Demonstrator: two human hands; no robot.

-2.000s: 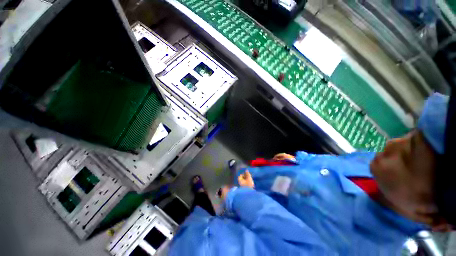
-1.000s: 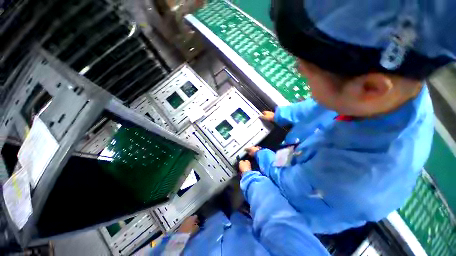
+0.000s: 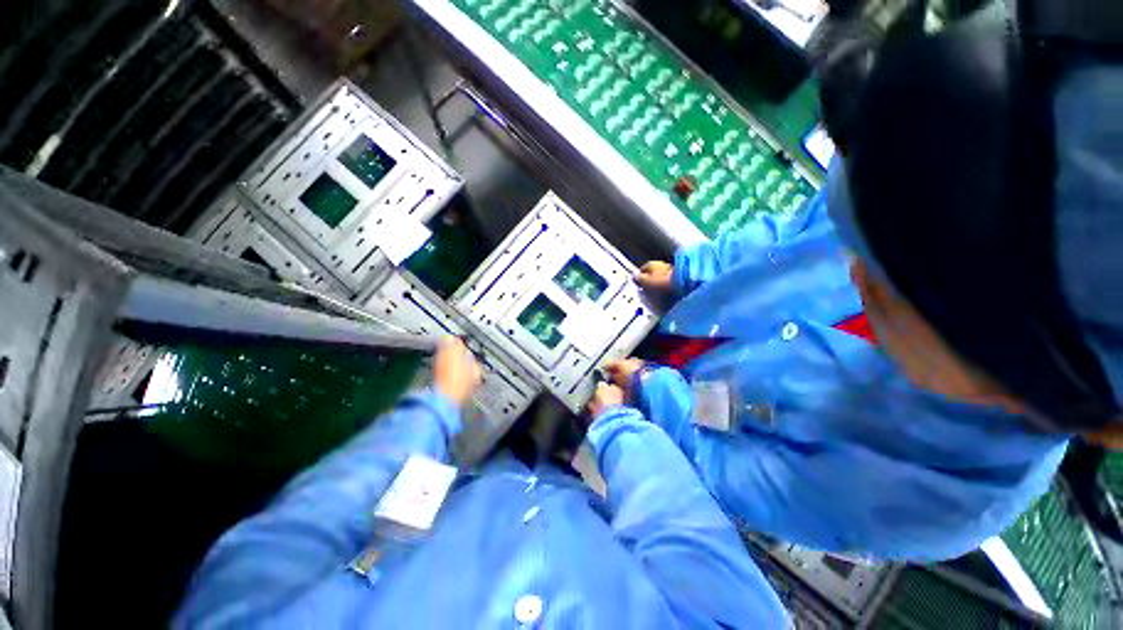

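A grey-white magazine rack (image 3: 499, 286) shows its end plate with two rectangular openings, green boards behind them. My right hand (image 3: 605, 398) has its fingers closed at the rack's lower corner. My left hand (image 3: 456, 373) is over the edge of a lower grey rack (image 3: 496, 396), near the first rack's left corner; its fingertips are too blurred to tell whether they grip. Another person's two hands (image 3: 655, 276) are at the first rack's right edge and lower corner.
A large open rack (image 3: 222, 308) with green boards stands close at left. Another rack (image 3: 286, 185) is behind. The conveyor (image 3: 591, 160) with green boards runs along the top. A person in blue (image 3: 788, 369) stands close at right.
My left hand has moved up and forward to the racks from low in the picture. My right hand stays by the rack's corner. The large rack at left has shifted lower and further left in view.
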